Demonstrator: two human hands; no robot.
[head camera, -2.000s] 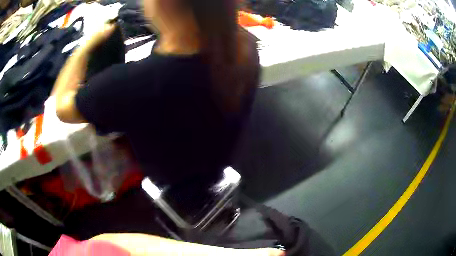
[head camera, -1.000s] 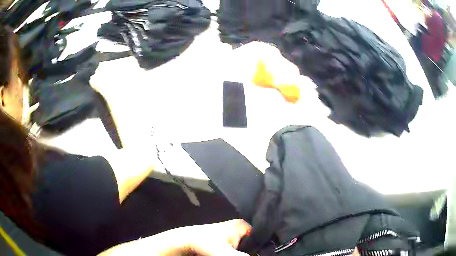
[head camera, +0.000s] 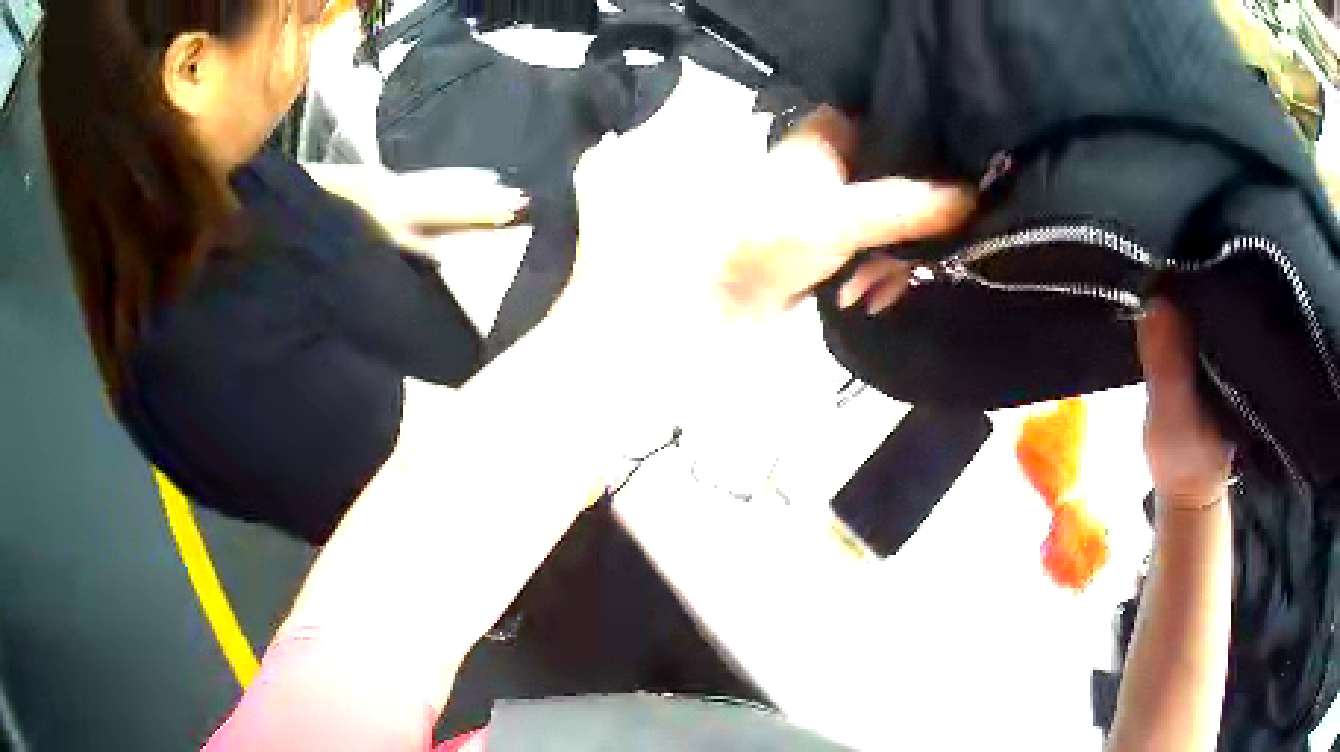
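Observation:
A black bag with open zips showing shiny teeth is held up over the white table at the upper right. My left hand, on a bare arm from a pink sleeve, grips the bag's left edge beside a zipper pull. It is overexposed and partly blurred. My right hand reaches up from below to the bag, with fingers at the zip opening; its fingertips are partly hidden by the cloth.
A person in a dark top is close on the left, an arm on the table. A dark flat rectangle and an orange bow-shaped thing lie on the white table. Black pieces lie at the back. A yellow floor line shows left.
The bag has moved from the lower right up over the table, its zips now in clearer view. My left hand has moved up with it, and my right hand now shows. The view has shifted.

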